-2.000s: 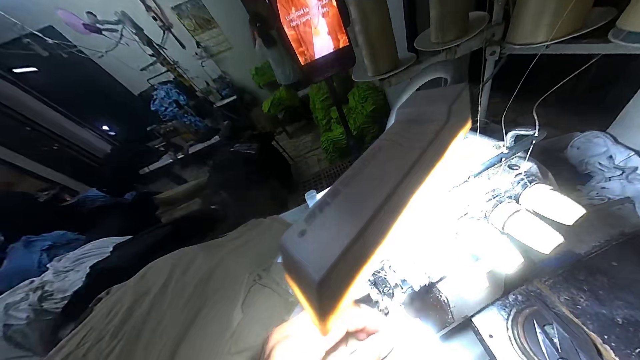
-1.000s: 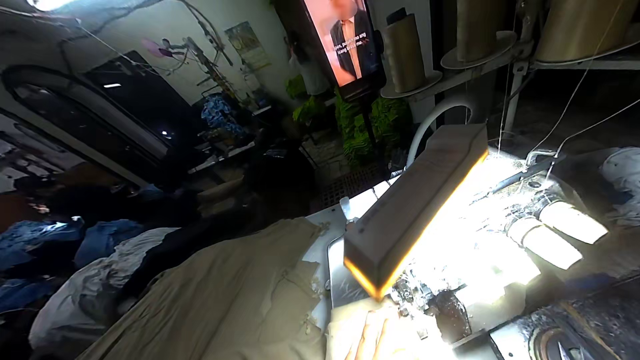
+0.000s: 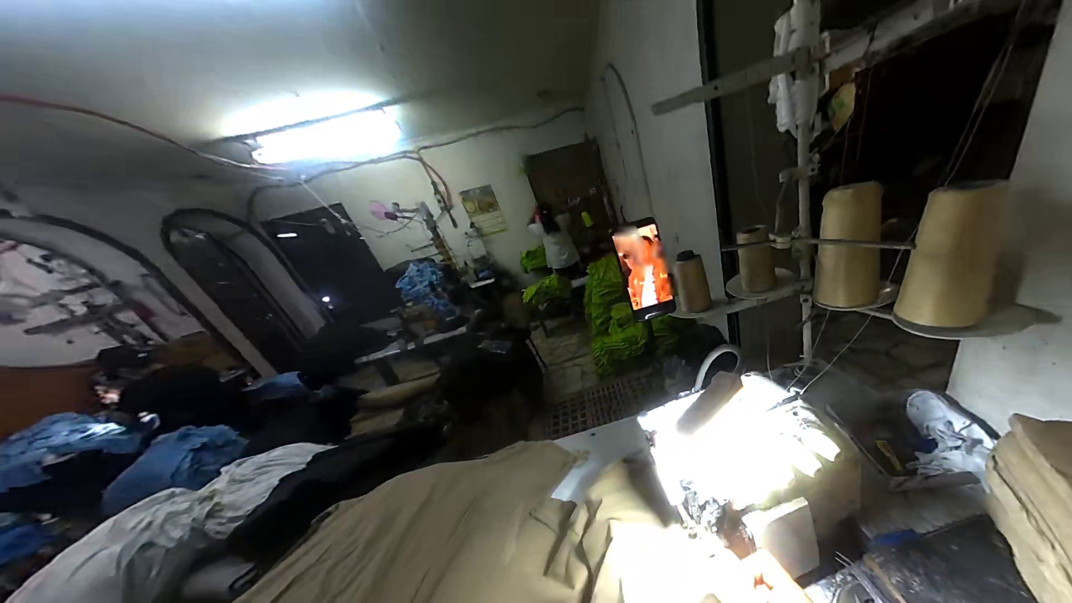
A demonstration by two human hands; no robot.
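A sewing machine (image 3: 712,494) stands under very bright light at the lower right, its needle area partly washed out. A dark lamp housing (image 3: 708,402) is over its top. Tan cloth (image 3: 435,528) spreads over the bottom middle and reaches the machine's front. At the bottom edge, beside the machine, part of what looks like my right hand (image 3: 769,576) shows in the glare. Its fingers are too bright to tell whether they grip anything. I cannot make out my left hand; the glare hides detail on the cloth by the machine.
Thread cones (image 3: 849,247) stand on a rack at the right, with a lit phone (image 3: 645,270) beside them. Folded tan cloth (image 3: 1038,494) lies at the right edge. Blue garments (image 3: 172,469) and pale cloth (image 3: 193,511) are piled left. Farther back, a person (image 3: 554,239) is near green cloth.
The view has tilted up, bringing the ceiling light and more of the room into sight. The hand seen at the machine's front earlier is now largely lost in glare.
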